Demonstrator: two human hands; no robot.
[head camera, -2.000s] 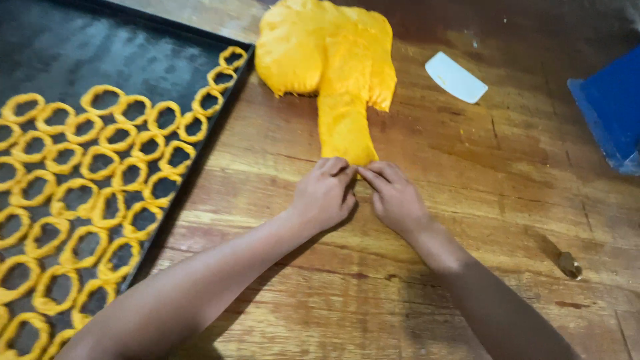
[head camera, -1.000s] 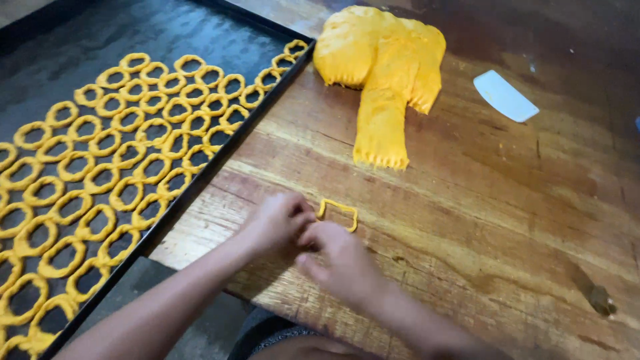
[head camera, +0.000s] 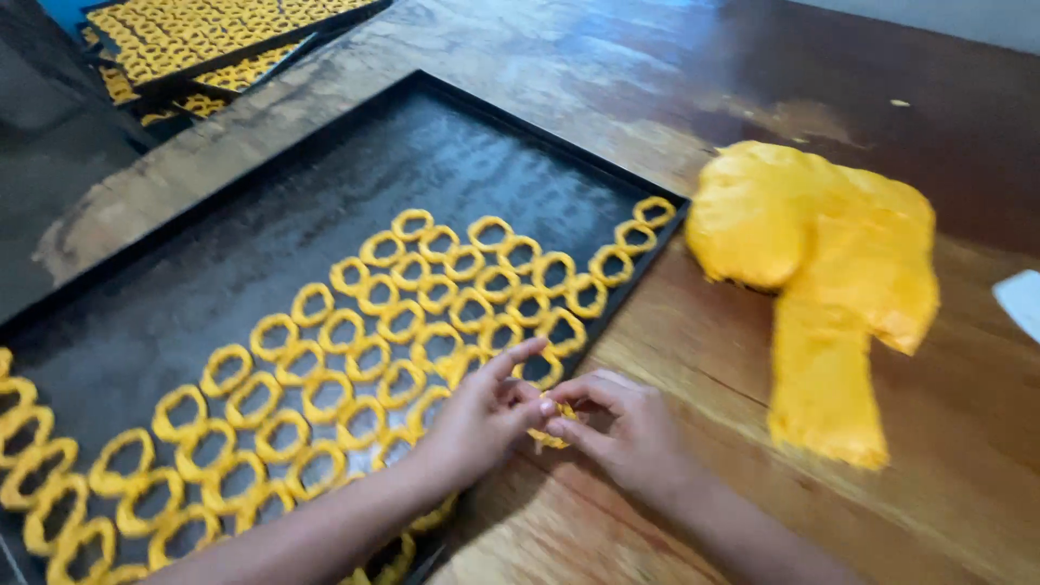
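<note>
My left hand (head camera: 496, 406) and my right hand (head camera: 617, 422) meet at the right edge of a black baking tray (head camera: 268, 211). Between their fingertips they pinch a small yellow dough ring (head camera: 552, 439), partly hidden by the fingers. Rows of yellow dough rings (head camera: 402, 321) lie on the tray, many touching one another. To the right of the hands, a large lump of yellow dough (head camera: 812, 219) rests on the wooden table, with a flattened strip extending from it toward me.
Stacked trays of dough rings (head camera: 219, 32) stand at the upper left beyond the wooden table (head camera: 691, 341). A white scraper (head camera: 1020, 301) lies at the right edge of view. A small crumb (head camera: 899, 103) sits far back on the table.
Both hands have left the dough strip's end, where they were two seconds ago, and are now at the tray's edge with a ring. One second ago a thin dough piece lay beside them. The view has swung left.
</note>
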